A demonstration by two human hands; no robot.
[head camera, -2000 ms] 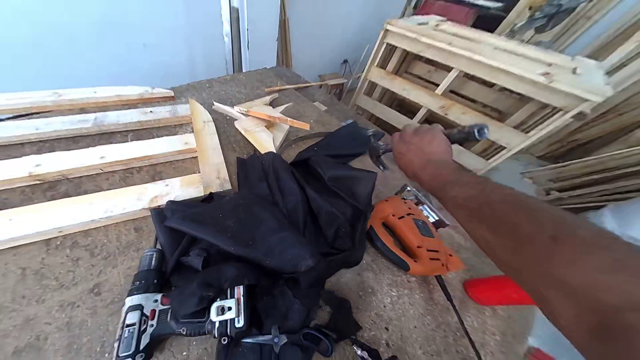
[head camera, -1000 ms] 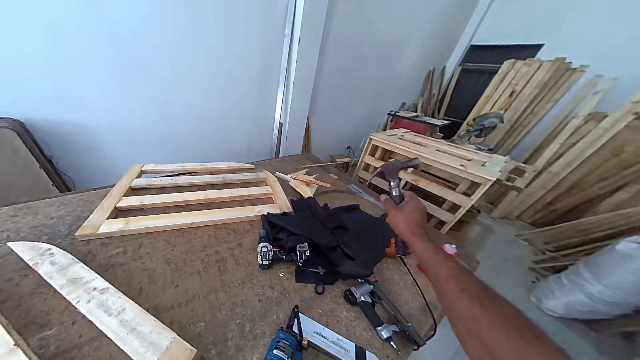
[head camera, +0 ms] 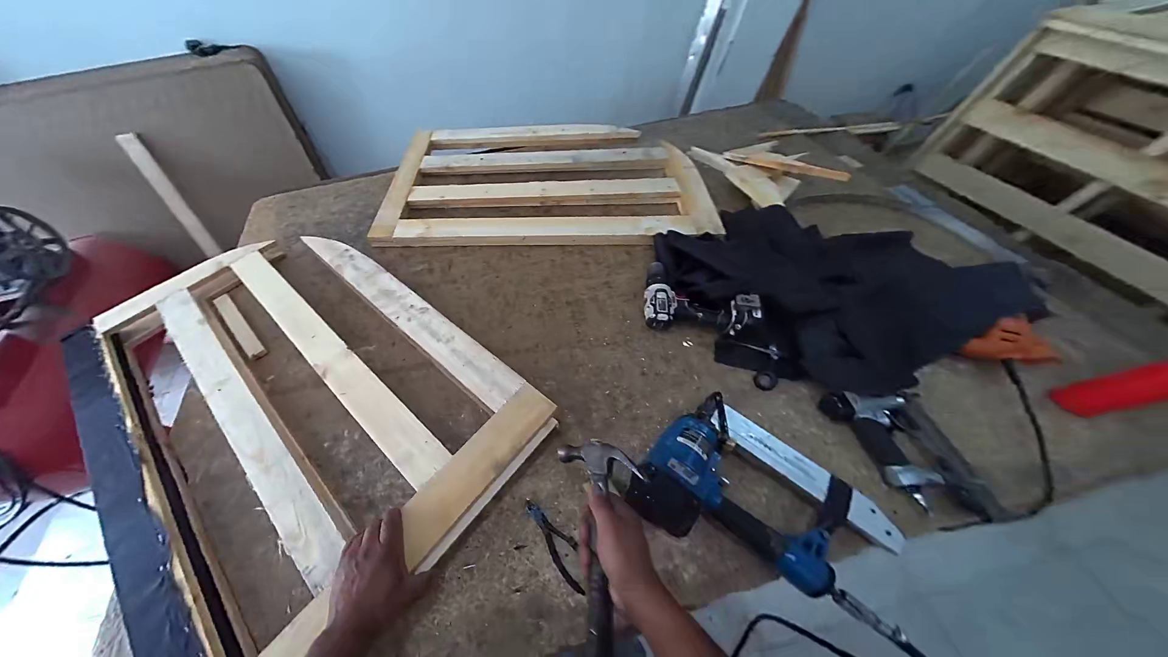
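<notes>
My right hand [head camera: 620,547] grips a claw hammer [head camera: 598,465] by its handle, with the head up, at the lower middle. My left hand [head camera: 374,570] rests on the end board of a slatted wooden frame [head camera: 474,465] at the left; whether its fingers clasp the board is unclear. Between the frame and the hammer lie pliers [head camera: 552,543] with dark handles. Just right of the hammer is a blue pneumatic stapler [head camera: 693,461], with a white metal strip [head camera: 794,470] beside it. A second slatted frame [head camera: 547,228] lies flat at the back of the worktable.
A dark cloth [head camera: 849,283] lies at the right with a cordless drill [head camera: 671,306] at its edge. Near it are an orange jigsaw [head camera: 1008,339], a grey air nailer [head camera: 890,443] and wood offcuts [head camera: 757,178]. A wooden crate-like frame [head camera: 1077,146] stands at the right back.
My right hand, holding the hammer, has moved from beside the dark cloth to beside the near wooden frame. My left hand has come into view on that frame. The view has turned left and down.
</notes>
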